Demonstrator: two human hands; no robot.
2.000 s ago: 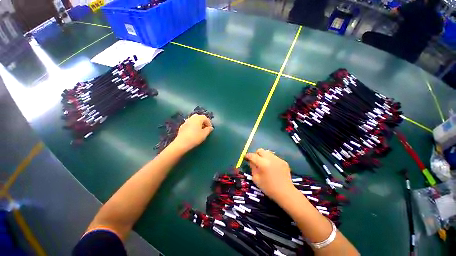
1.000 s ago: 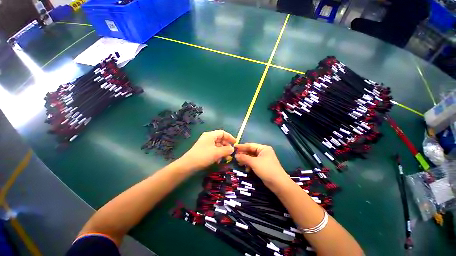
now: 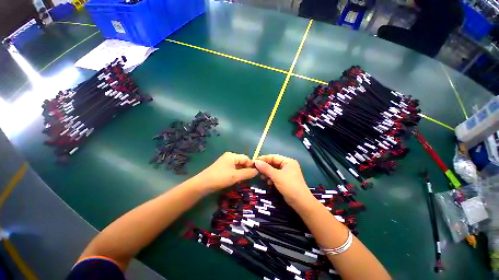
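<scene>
My left hand (image 3: 232, 170) and my right hand (image 3: 278, 174) meet fingertip to fingertip above the top edge of the working pile of wire harnesses (image 3: 257, 219). Both hands pinch something small; the fingers hide most of it, apparently a connector end. The harnesses are black cables with red and black ends and white labels. A loose heap of tiny black connector caps (image 3: 183, 142) lies left of centre, beyond my left forearm.
A large harness stack (image 3: 358, 120) lies at right, a smaller one (image 3: 90, 106) at far left. A blue bin (image 3: 145, 22) and white paper (image 3: 112, 54) are at the far edge. A red-green stick (image 3: 437, 161), single harness (image 3: 432, 219) and plastic bags (image 3: 459, 210) lie right. A person (image 3: 432, 27) is behind.
My left hand has come from the cap heap to my right hand over the working pile. In the last second the fingertips have stayed together, and the view has shifted slightly.
</scene>
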